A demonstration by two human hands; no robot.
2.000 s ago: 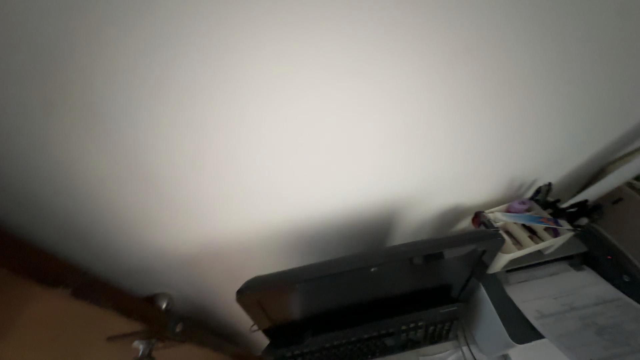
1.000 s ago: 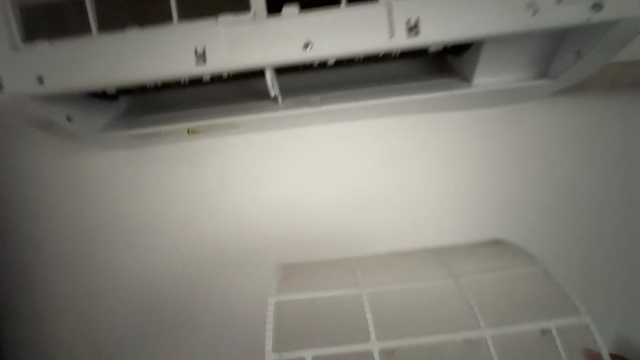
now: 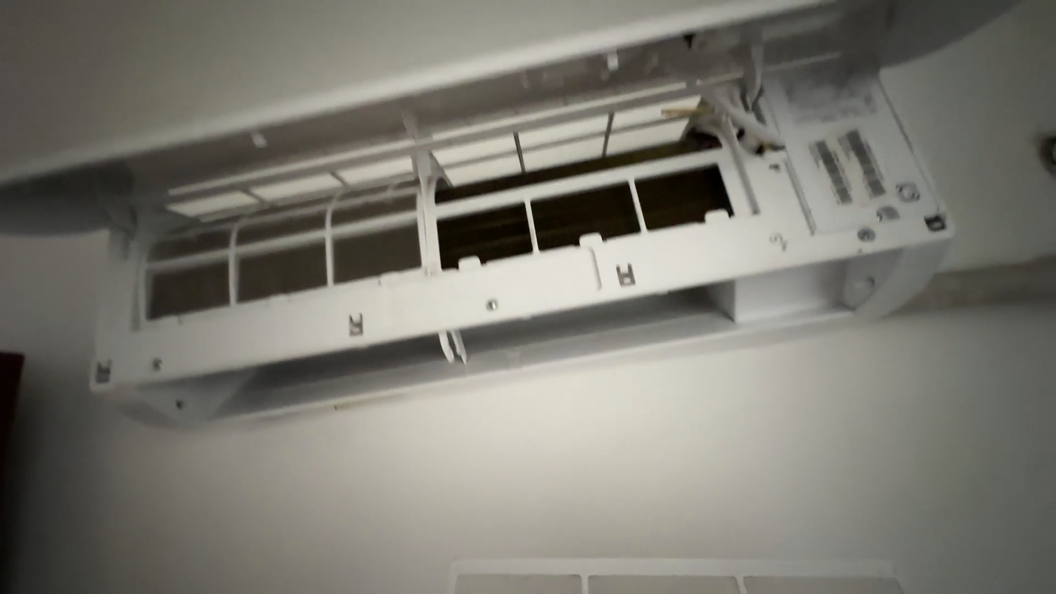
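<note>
A white wall-mounted air conditioner indoor unit (image 3: 528,285) fills the upper view with its front panel (image 3: 346,74) raised. Behind the left part of its frame sits a mesh filter (image 3: 280,268); the right bay (image 3: 577,219) has no mesh over it and shows dark inside. Below the unit, at the bottom edge, the top of a loose mesh air filter (image 3: 668,569) in a white plastic frame comes into view. Neither my left hand nor my right hand shows, so what holds the filter is hidden.
Wires (image 3: 742,124) hang at the unit's right end, beside a label bearing writing and printed codes. A pale wall (image 3: 528,470) lies behind and below. A dark reddish edge (image 3: 10,429) stands at far left.
The view has swung up from the desk-level equipment to the air conditioner. The loose filter, largely visible a second ago with a fingertip at lower right, now shows only its top edge.
</note>
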